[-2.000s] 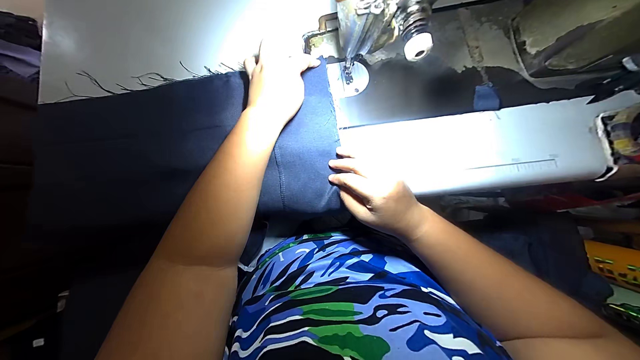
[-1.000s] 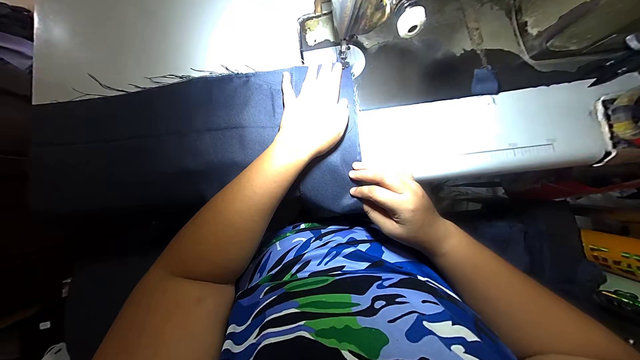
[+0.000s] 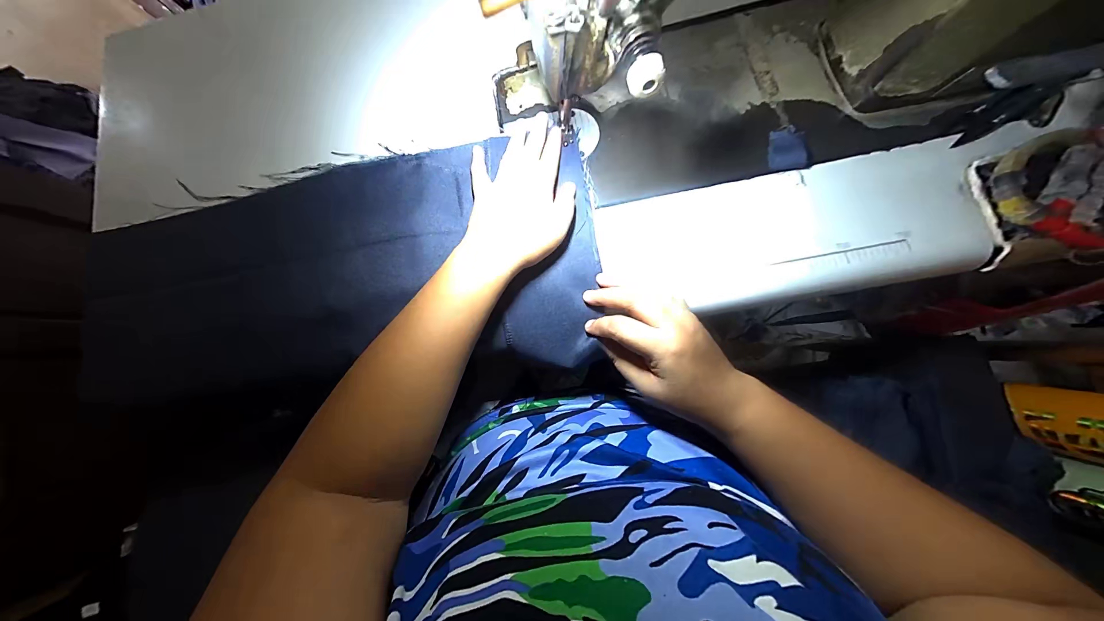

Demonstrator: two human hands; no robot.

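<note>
Dark navy fabric (image 3: 302,276) with frayed edges lies over the sewing table and hangs toward my lap. Its top right corner reaches under the presser foot (image 3: 567,129) of a sewing machine (image 3: 595,43). My left hand (image 3: 522,203) rests flat on the fabric just below the foot, fingers pointing at it, thumb apart. At the fabric's right edge, my right hand (image 3: 651,336) has its fingertips on the cloth, the fingers bent; whether the thumb pinches from beneath is hidden.
The white table front (image 3: 776,233) bears a printed scale. A small blue scrap (image 3: 787,148) lies on the machine bed, and black-handled scissors or snips (image 3: 1026,95) are at the upper right. A yellow plastic basket (image 3: 1061,418) stands at the far right.
Over the two seconds, my left hand has flattened out on the fabric below the needle area. The fabric has moved up toward the presser foot. My right hand stays at the cloth's right edge.
</note>
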